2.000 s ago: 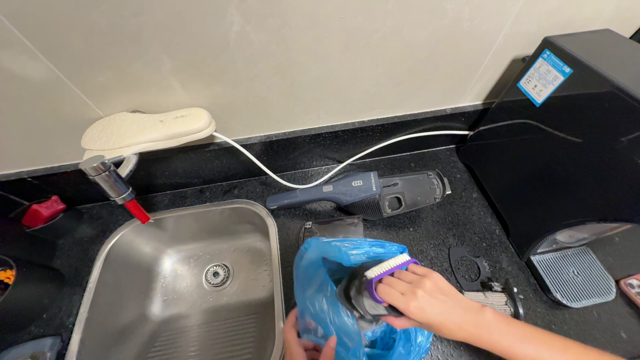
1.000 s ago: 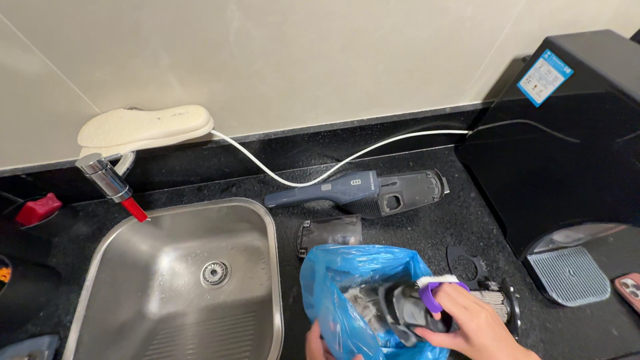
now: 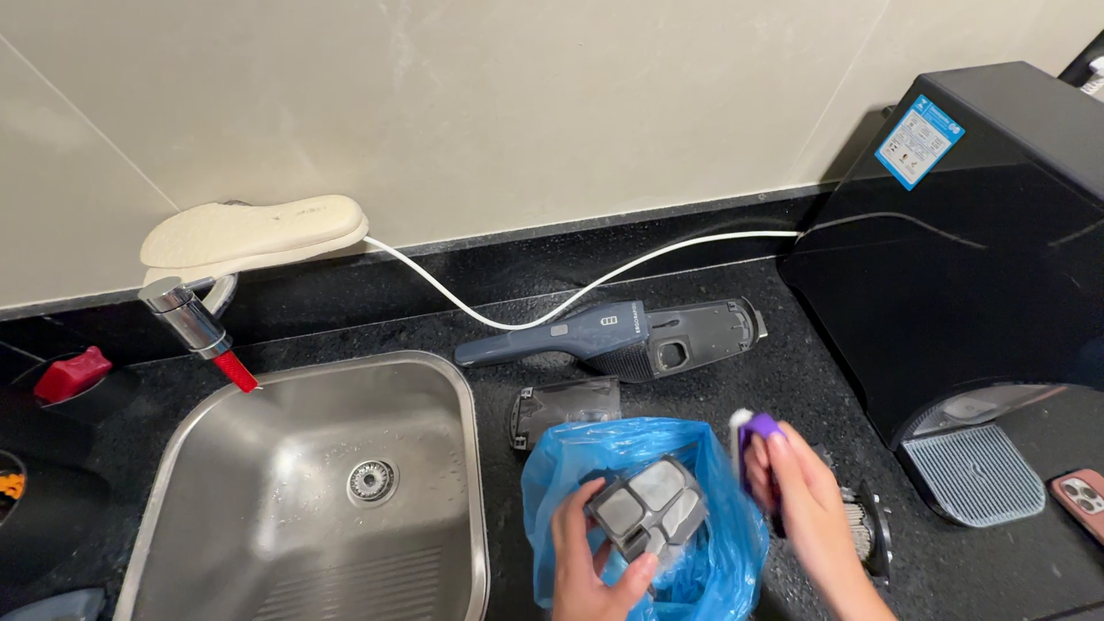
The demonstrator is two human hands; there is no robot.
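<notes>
Over the open mouth of a blue plastic bag, my left hand grips a dark mesh filter frame with dusty grey panels. To the bag's right, my right hand holds a purple-handled brush with white bristles, apart from the filter. Behind the bag lies a transparent dust container of a vacuum cleaner. A blue-grey handheld vacuum body rests farther back on the black counter. Partly hidden behind my right wrist is a pleated filter piece.
A stainless steel sink is on the left, with a chrome faucet and red nozzle above it. A white cable runs along the wall. A black appliance with a drip tray and a phone stand at right.
The dark filter part, earlier in my right hand with the brush, is now in my left hand, which has moved from the bag's side to over its mouth. My right hand has moved right with the brush.
</notes>
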